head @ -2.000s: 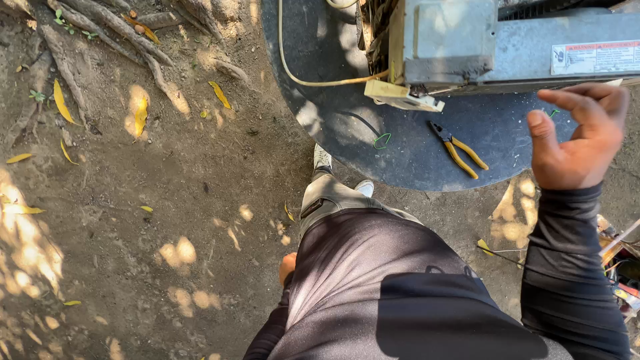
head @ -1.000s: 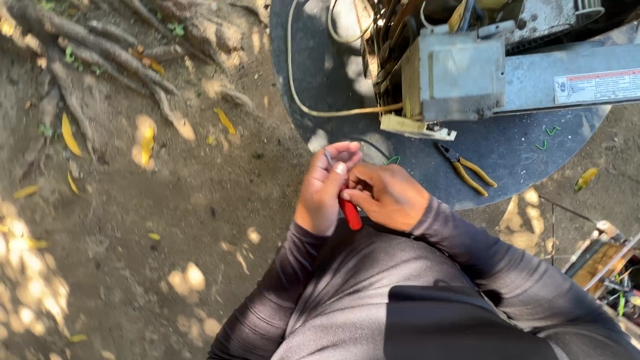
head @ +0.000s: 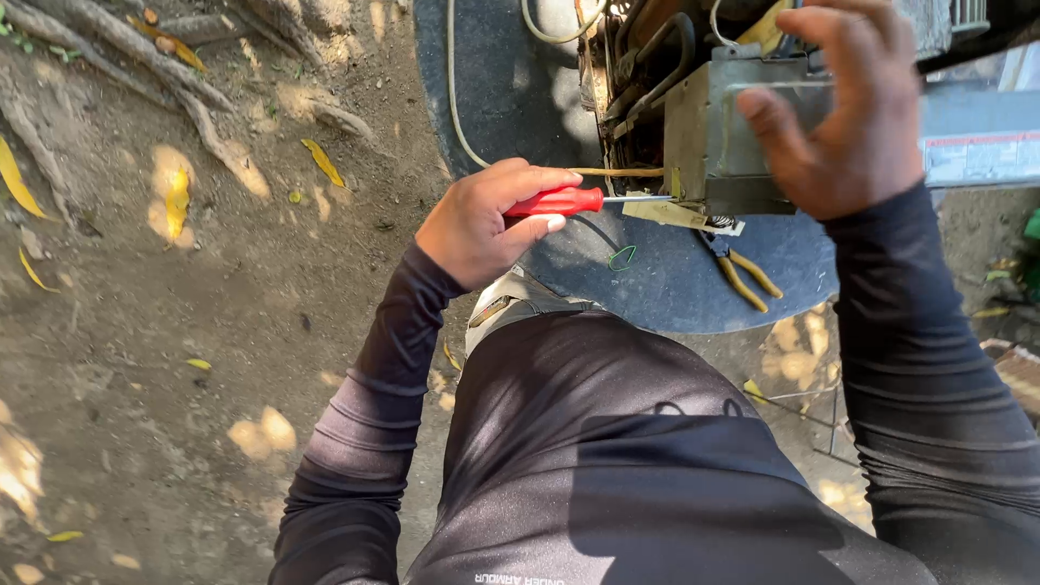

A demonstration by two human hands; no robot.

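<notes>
My left hand (head: 493, 218) grips the red handle of a screwdriver (head: 556, 202). Its metal shaft points right, and the tip is at the lower left side of a grey metal box (head: 735, 134), part of a larger appliance with bent tubes; whether it touches is unclear. My right hand (head: 845, 106) is over the box with fingers spread, holding nothing that I can see; its upper fingers are cut off by the frame edge. A pale cable (head: 455, 89) runs to the box. Below the box, pliers with yellow handles (head: 746, 272) lie on the dark round tabletop (head: 650, 292).
A pale plastic piece (head: 666, 213) juts out beneath the box. A green wire loop (head: 622, 258) lies on the tabletop. Tree roots (head: 187, 97) and yellow leaves are on the ground at left. A thin metal frame (head: 833, 418) stands at lower right.
Both hands were together around the red-handled tool one second ago; now they are apart. My left hand has brought the screwdriver to the box, and my right hand has moved up over it.
</notes>
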